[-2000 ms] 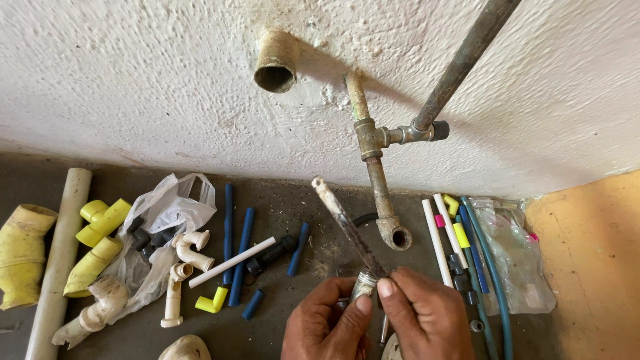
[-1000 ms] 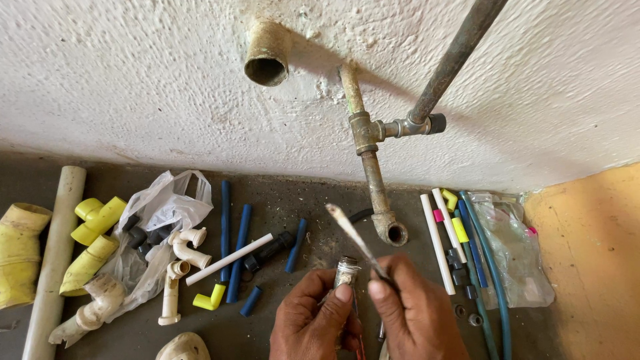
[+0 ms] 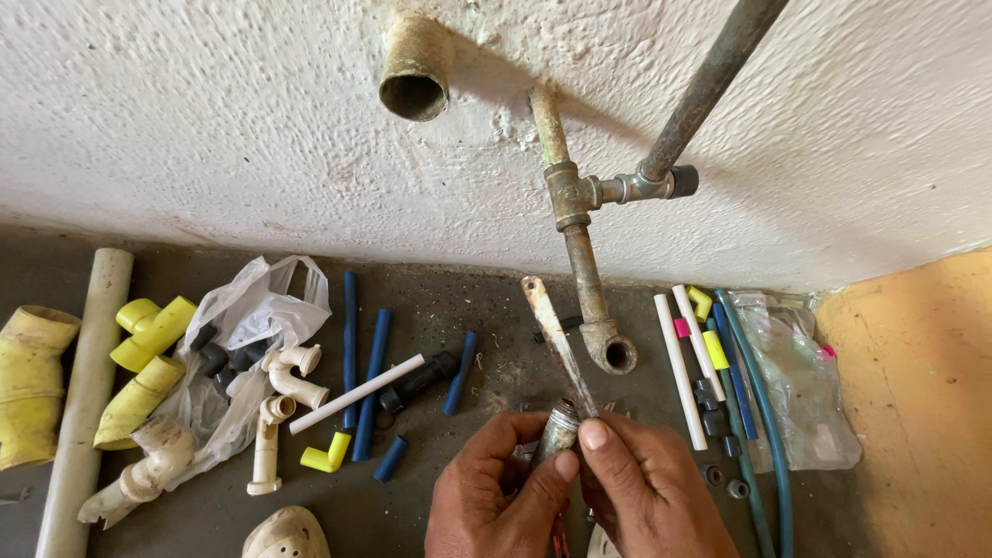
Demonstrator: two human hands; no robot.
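Observation:
At the bottom middle, my left hand point(image 3: 496, 488) grips a worn metal pipe fitting point(image 3: 559, 430) whose threaded end points up. Beside it my right hand point(image 3: 647, 484) pinches a rusty, flat metal blade point(image 3: 556, 333) with a hole near its upper end. The blade's lower part lies close against the threads; whether it touches them I cannot tell. Just beyond my hands, an old metal elbow point(image 3: 612, 349) with an open mouth hangs from a metal tee point(image 3: 570, 194) on the wall pipe. Something red shows below my fingers, mostly hidden.
A wide pipe stub point(image 3: 416, 74) and a slanting metal pipe point(image 3: 713, 85) project by the white wall. Left on the floor lie yellow fittings point(image 3: 155, 329), a plastic bag point(image 3: 263, 302), beige traps and blue pipes point(image 3: 372, 387). White pipes point(image 3: 680, 372) and a teal hose point(image 3: 763, 411) lie right.
The blade has swung from a left-leaning slant across the fitting to a steeper angle at its right side. Both hands stay low in the middle, still holding the same things.

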